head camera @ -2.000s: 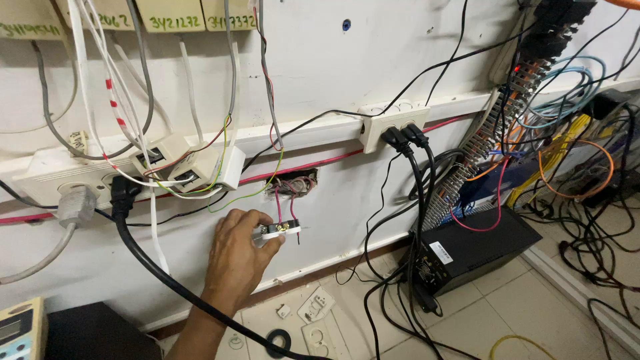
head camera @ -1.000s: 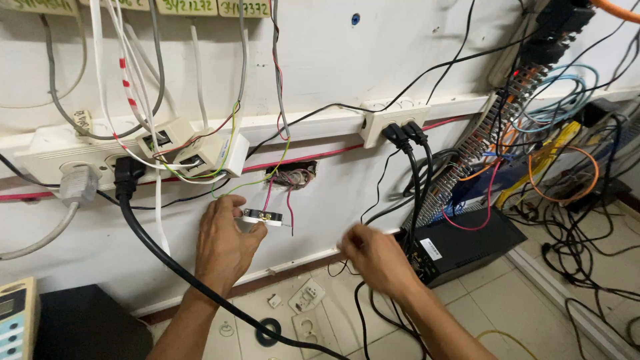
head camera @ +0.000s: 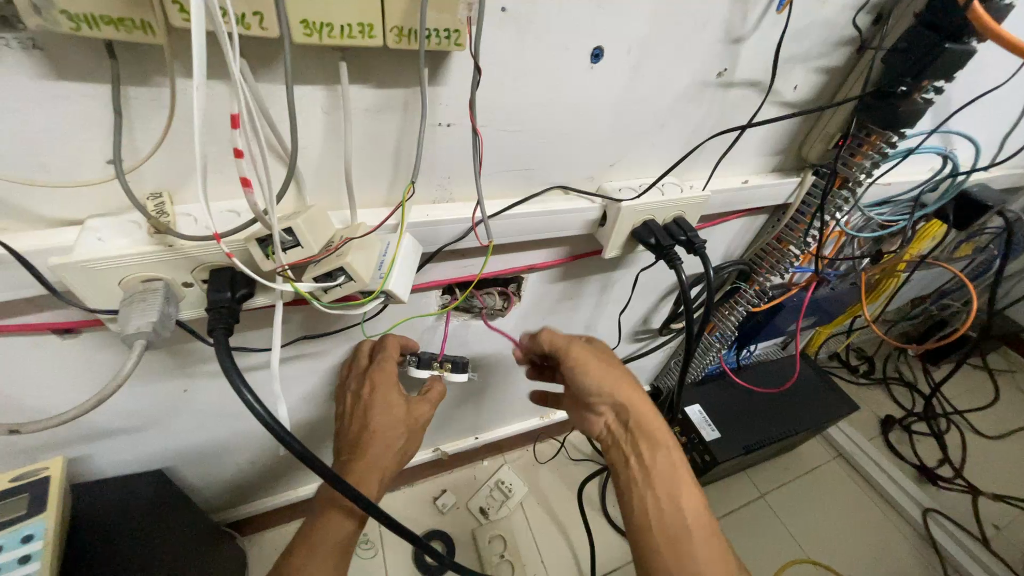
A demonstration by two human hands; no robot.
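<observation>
My left hand point(head camera: 384, 408) grips a small black-and-white electrical outlet module point(head camera: 438, 367) by its left end, with the thumb beneath. One pink wire point(head camera: 445, 336) runs from the module up to a rectangular wall opening point(head camera: 482, 296) that holds more wires. My right hand point(head camera: 572, 376), to the right of the module, pinches the end of a second pink-red wire point(head camera: 498, 326) between thumb and fingertips; this wire also comes out of the opening. The fingers hide its tip. The module and the right hand are apart.
Surface outlets with black plugs point(head camera: 656, 216) and a grey plug point(head camera: 148, 308) line the wall trunking. A thick black cable point(head camera: 320, 464) crosses over my left forearm. Outlet plates point(head camera: 498, 492) and a black tape roll point(head camera: 434, 552) lie on the floor. A black box point(head camera: 760, 416) and tangled cables are at right.
My right hand, out of view two seconds ago, has come in from the right and moved up to the loose pink-red wire, which it now holds. My left hand keeps the module.
</observation>
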